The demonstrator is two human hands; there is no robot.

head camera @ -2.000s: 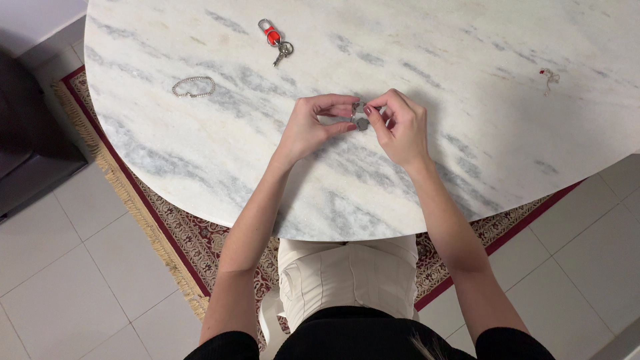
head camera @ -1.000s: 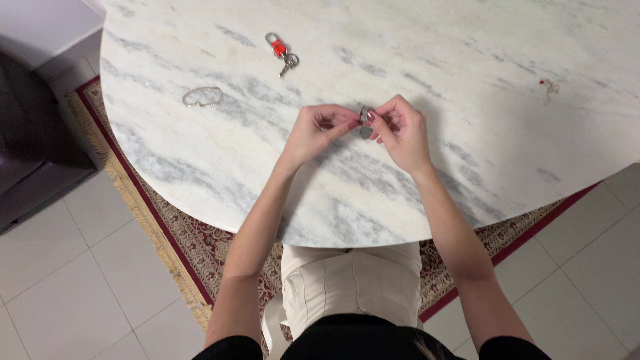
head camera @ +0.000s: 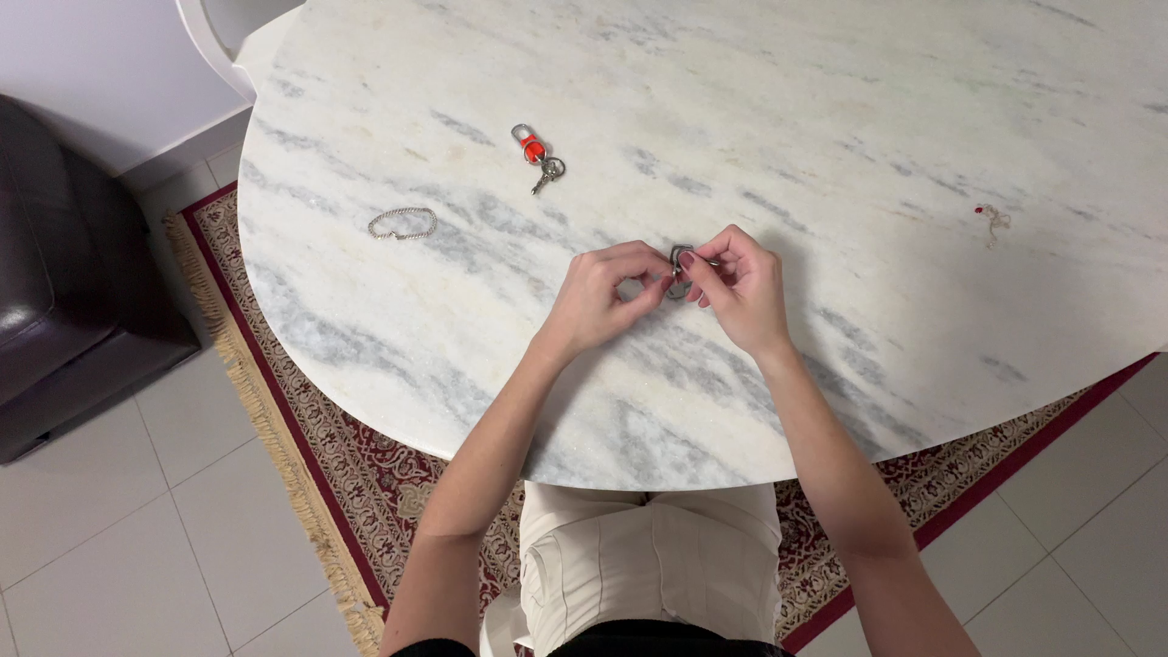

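Between my two hands, above the marble table, is a small dark metal keyring piece (head camera: 680,255), partly hidden by the fingers. My left hand (head camera: 616,292) pinches it from the left with thumb and forefinger. From the right, my right hand (head camera: 737,285) grips it between thumb and forefinger. A keychain with a red part, a metal clip and a key (head camera: 533,148) lies farther back, left of the hands. A silver chain bracelet (head camera: 402,224) rests in a loop at the left. Off to the right lies a thin chain with a small red bead (head camera: 995,222).
The rounded marble tabletop (head camera: 657,438) has its near edge right in front of my body. Beneath it is a patterned red rug (head camera: 365,474) with a fringe. A dark leather seat (head camera: 73,274) stands on the tiled floor at the left.
The fingers of both hands have shifted around the small metal piece, which stays between them. The keychain, the bracelet and the thin chain lie as before.
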